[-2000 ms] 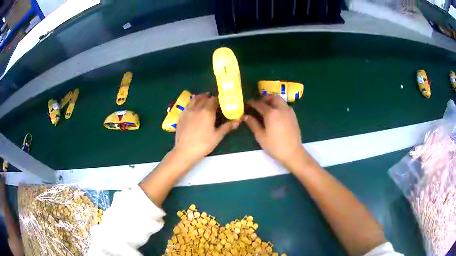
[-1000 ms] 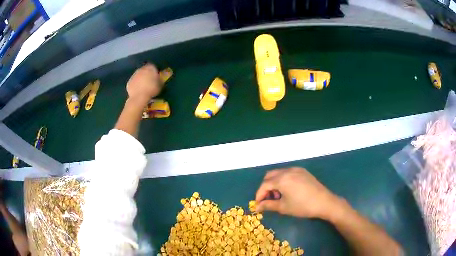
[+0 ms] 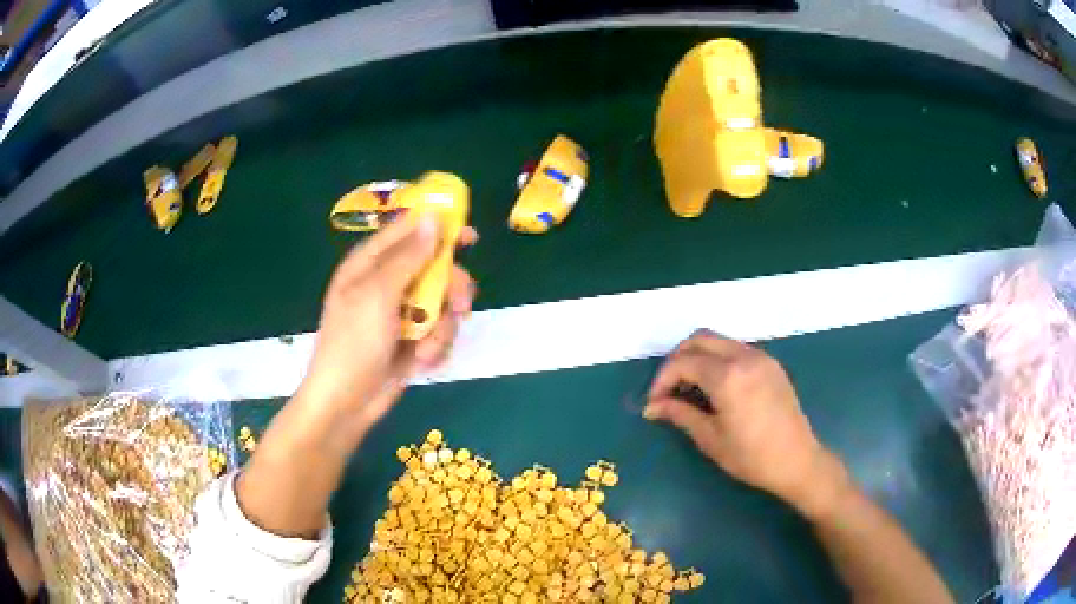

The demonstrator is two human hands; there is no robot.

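My left hand holds a yellow base plate above the pale rail, tilted, with a dark slot near its lower end. My right hand is over the green tabletop right of the pile, thumb and forefinger pinched together. A tiny yellowish bit shows at its fingertips, too small to make out well. The pile of inserts lies on the green surface between my forearms. A stack of base plates stands on the belt at upper right as a thick curved block.
Body shells with blue and white markings lie along the belt, one partly behind the stack. The pale rail crosses between belt and tabletop. A bag of inserts lies at left, a bag of pale pinkish parts at right.
My left hand has come back from the belt with a base plate. My right hand has moved from the pile's edge up and right. The stack now shows its broad side.
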